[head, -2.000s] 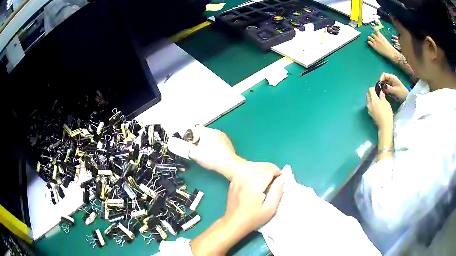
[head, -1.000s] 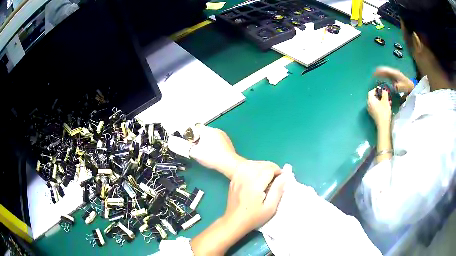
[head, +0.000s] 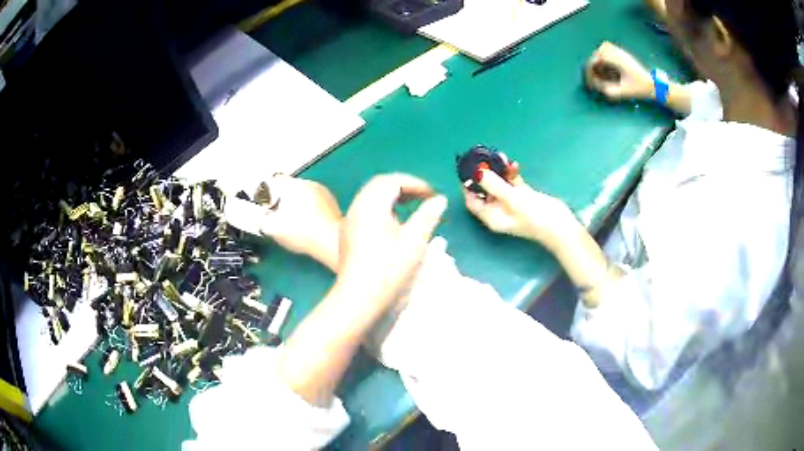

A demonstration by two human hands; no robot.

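Observation:
A heap of black binder clips with cream jaw pads (head: 163,282) lies at the left. My right hand (head: 300,216) is at the heap's right edge, shut on a plain white block (head: 242,214). A small brownish piece (head: 264,195) shows at its fingers; I cannot tell what it is. My left hand (head: 383,233) is raised over my right forearm, blurred, thumb and forefinger curved with a gap between them, and nothing visible in it. A person's hand (head: 511,204) at the right holds a small black rounded device (head: 480,166) with a red spot, just beyond my left fingertips, not touching them.
A person in a white smock (head: 705,238) sits at the right; their other hand (head: 621,75) is farther back. A white board (head: 273,106) and a large black bin (head: 97,79) are behind the heap. Another white board (head: 502,26) and a black compartment tray (head: 410,11) are farther back.
The view has shifted right and down. My left hand has lifted off my right wrist. The neighbour's hand with the black device has come closer to me. My right hand still holds the white block.

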